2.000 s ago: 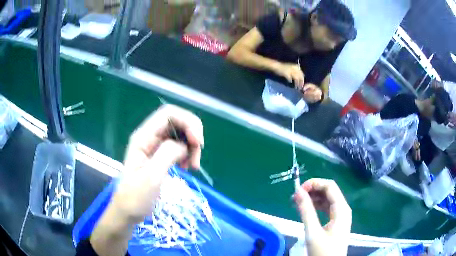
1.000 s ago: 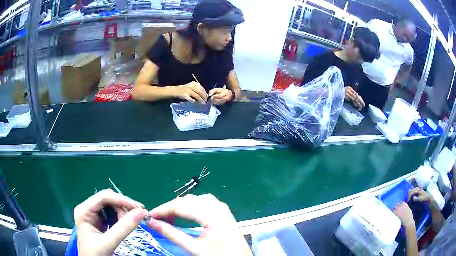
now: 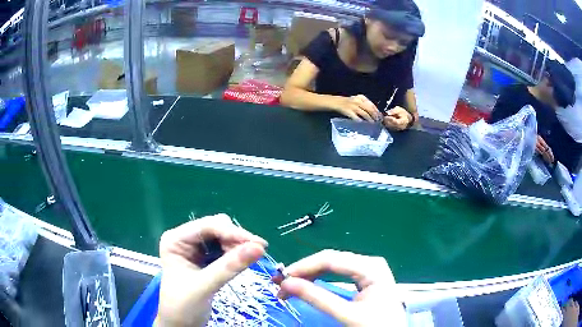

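My left hand [image 3: 198, 271] is curled over the blue tray [image 3: 143, 306], with a dark piece [image 3: 209, 250] inside its bent fingers, perhaps a black housing. Thin pale leads run from its thumb and fingertip toward my right hand [image 3: 348, 287]. My right hand pinches a small dark piece [image 3: 279, 274] at the end of these leads, just right of the left fingertips. White lead wires [image 3: 246, 300] lie heaped in the tray below. A wired assembly [image 3: 311, 219], black with pale leads at both ends, lies on the green belt beyond.
A clear tub [image 3: 89, 255] with white and dark pieces stands left of the tray, near a metal post [image 3: 54, 140]. Another clear tub [image 3: 434, 316] is at right. Across the belt [image 3: 191, 185], a coworker works over a clear tub [image 3: 360, 139]; a clear bag [image 3: 488, 153] lies beside it.
The view has turned left, shifting the scene rightward. Two seconds ago my hands were apart, the right holding up a lead; they came together and stay close, now with leads visible between the fingertips.
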